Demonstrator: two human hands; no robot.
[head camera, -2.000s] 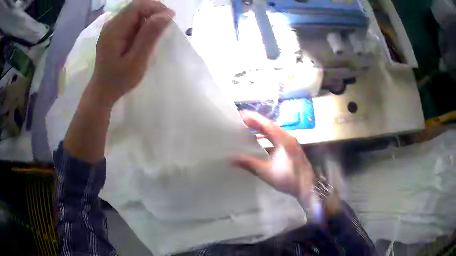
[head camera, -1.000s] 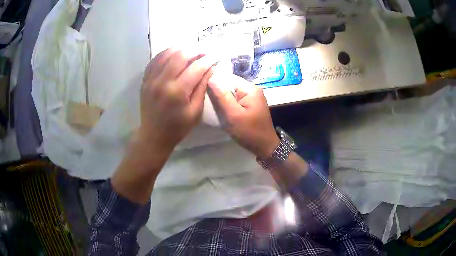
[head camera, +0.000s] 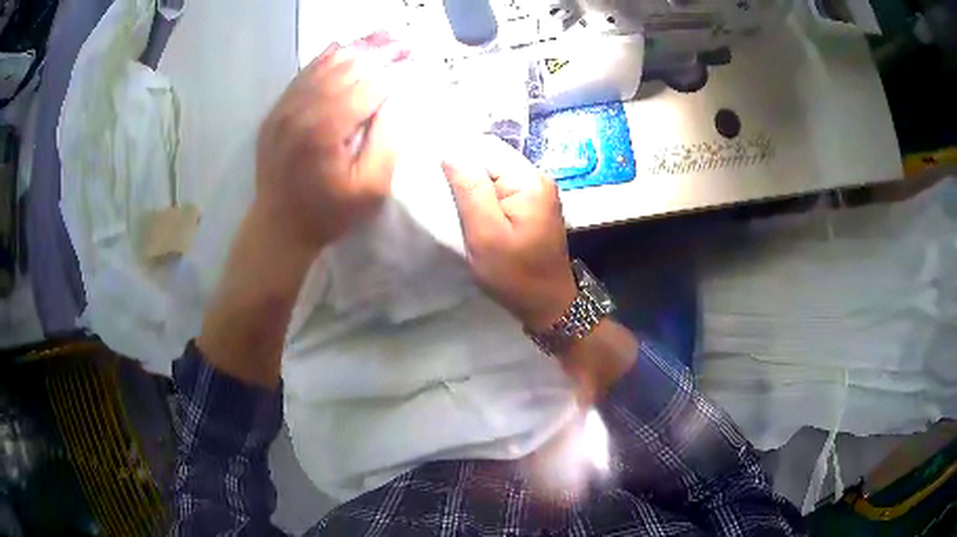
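Observation:
A limp white garment piece (head camera: 420, 346) hangs from both hands down over the lap. Its upper edge lies at the machine's needle area, which is washed out by lamp glare. My left hand (head camera: 320, 147) is on the cloth left of the needle area, slightly blurred, fingers bent over it. My right hand (head camera: 514, 231) pinches the cloth edge between thumb and fingers just in front of the needle area. The blue plate (head camera: 614, 142) is right of the needle area. The clear guard (head camera: 514, 94) is partly visible behind the fingertips.
A work pile (head camera: 115, 210) of white pieces lies at the left, with a small tan patch (head camera: 173, 233) on it. A tied bundle (head camera: 819, 315) lies at the right, its tie (head camera: 829, 462) hanging down. The ruler marking (head camera: 714, 155) shows on the machine table. Yellow rails stand at both sides.
Since two seconds ago, both hands came together at the needle area with the cloth. In the last second my left hand moved left and up, away from my right hand.

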